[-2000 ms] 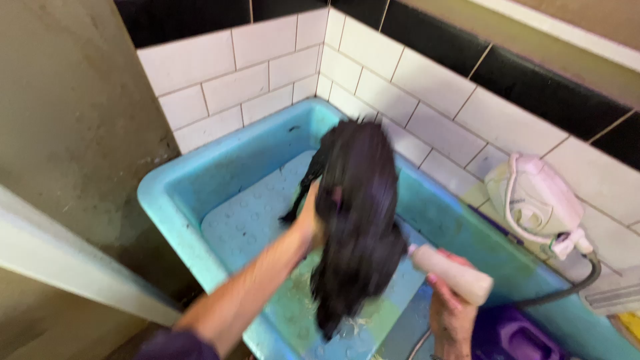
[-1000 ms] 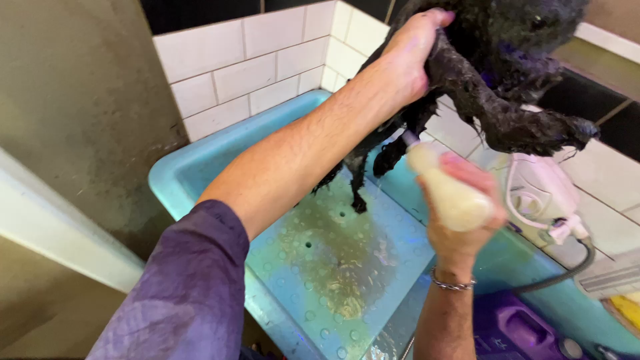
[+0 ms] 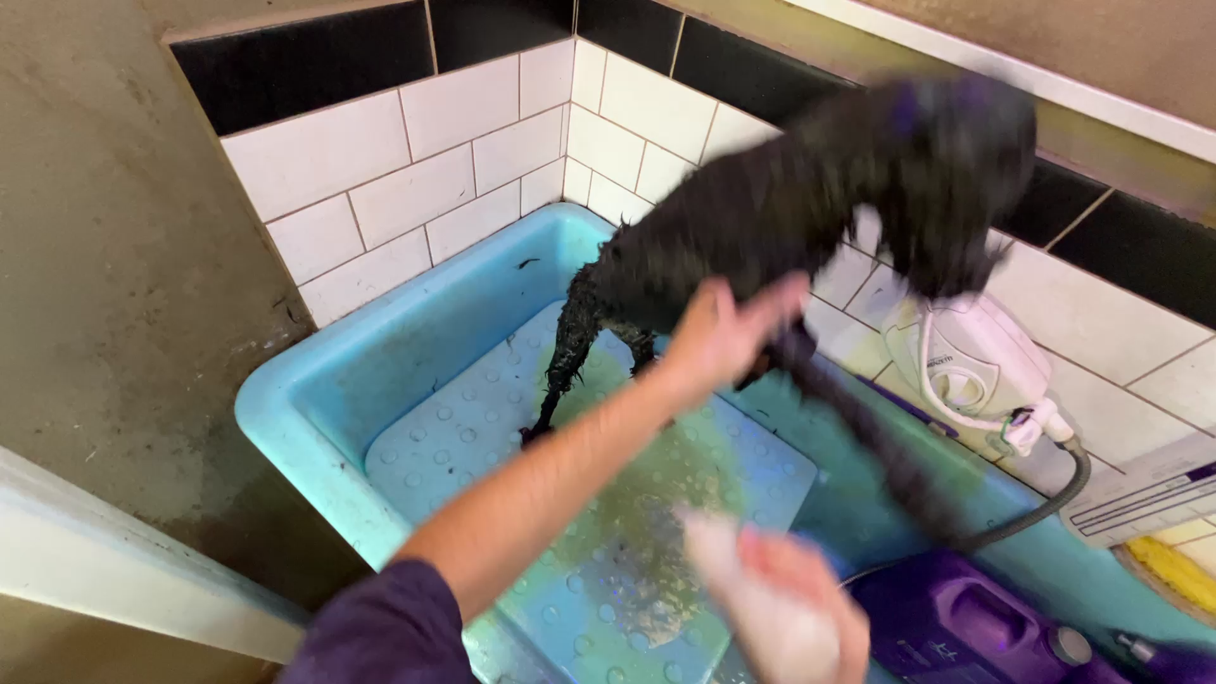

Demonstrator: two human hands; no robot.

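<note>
A wet black dog (image 3: 722, 218) stands in the blue tub (image 3: 313, 380), its hind legs on the raised platform (image 3: 446, 427), its blurred head toward the right. My left hand (image 3: 731, 332) is at the dog's chest and front leg, thumb and fingers apart; whether it touches or just passes beside the fur is unclear. Low in the view, my right hand (image 3: 807, 589) grips a whitish squeeze bottle (image 3: 760, 608) with its nozzle pointing up and left, both blurred by motion. Suds and murky water lie on the platform beneath the dog.
A white wall-side appliance (image 3: 988, 361) with a grey hose (image 3: 1069, 494) sits at the tub's right edge. Below it stands a purple jug (image 3: 978, 617), with a yellow item (image 3: 1173, 575) farther right. White tiles (image 3: 475, 180) line the corner; a pale post (image 3: 123, 560) crosses the lower left.
The dog's front end has come down from the raised pose of a second ago. My left hand has moved lower on its body. The bottle in my right hand has dropped away from the dog.
</note>
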